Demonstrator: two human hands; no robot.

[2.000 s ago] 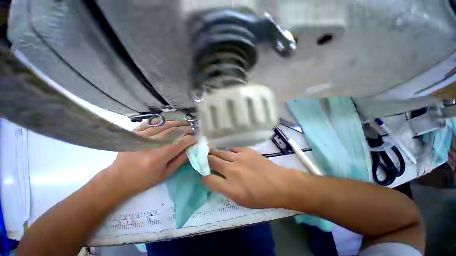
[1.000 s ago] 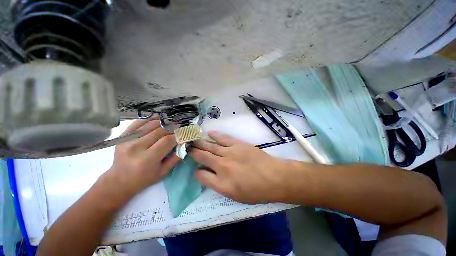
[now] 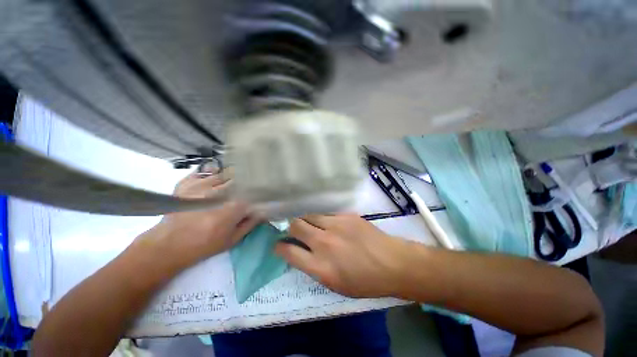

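A mint fabric piece (image 3: pixel 257 263) lies on the white machine table, its pointed end towards the front edge. My left hand (image 3: pixel 209 217) is on its upper left side, fingertips partly hidden behind the machine's white ribbed knob (image 3: pixel 297 162). My right hand (image 3: pixel 334 252) is at its upper right, thumb and fingers on the fabric edge. Both hands seem to hold the fabric between them. The needle and presser foot are hidden behind the knob.
Right of my right hand lie black thread snips (image 3: pixel 392 187), a white stick tool (image 3: pixel 434 222) and long mint strips (image 3: pixel 482 192). Black-handled scissors (image 3: pixel 557 233) lie farther right. The machine head (image 3: pixel 447 77) fills the top. A blue edge (image 3: pixel 7 265) stands at the left.
The view has shifted since one second ago, so the knob now covers the presser foot area. My hands remain at the fabric, which keeps nearly the same place on the table.
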